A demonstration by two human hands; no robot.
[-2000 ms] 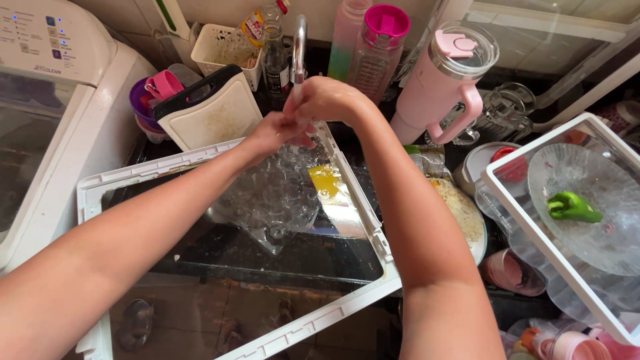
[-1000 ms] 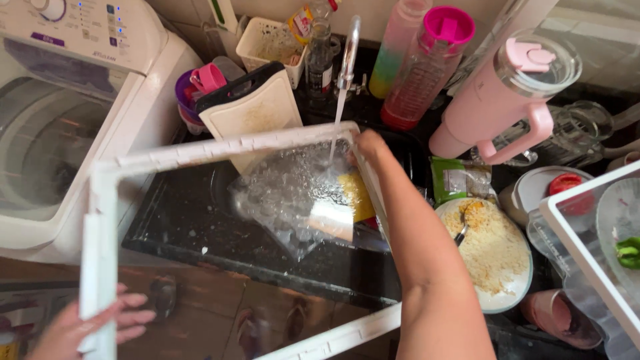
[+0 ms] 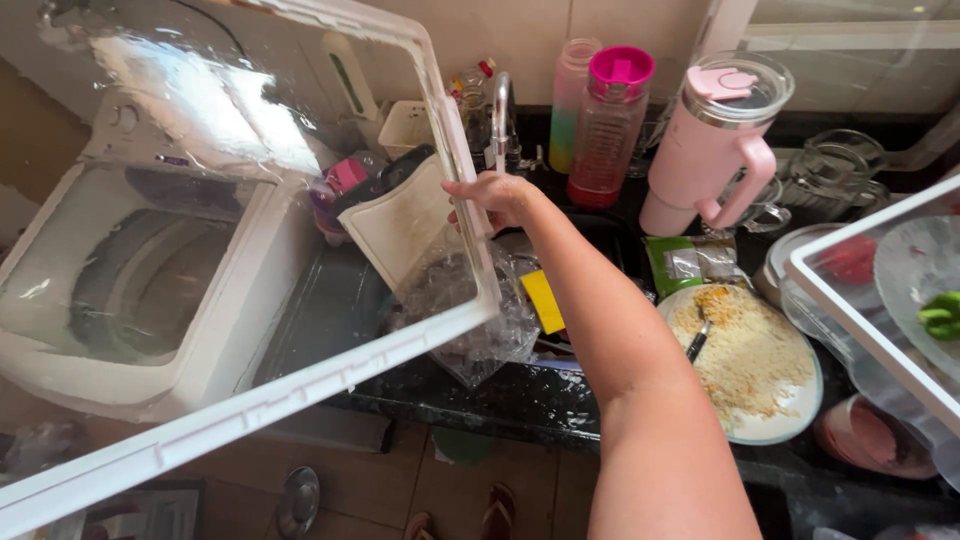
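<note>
A wet glass shelf with a white plastic frame (image 3: 300, 386) is held up at a tilt, filling the left of the view. My right hand (image 3: 491, 199) grips its right edge, right under the chrome faucet (image 3: 502, 112), where water runs down. My left hand is out of view. Through and beside the glass I see a clear plastic bag (image 3: 480, 330) at the sink and a yellow sponge or cloth (image 3: 543, 301) to its right. A white cutting board (image 3: 401, 221) leans behind the shelf.
On the right of the black counter (image 3: 480, 405) are a pink tumbler (image 3: 701, 150), bottles, glass jugs (image 3: 832, 172), a plate of rice-like food (image 3: 757, 360) with a utensil, and another white-framed shelf (image 3: 885, 330). A washing machine (image 3: 150, 285) stands at left.
The framed glass shelf has been lifted and tilted, moving up and left from over the counter. My left hand, seen at the frame's lower left a second ago, has left the view.
</note>
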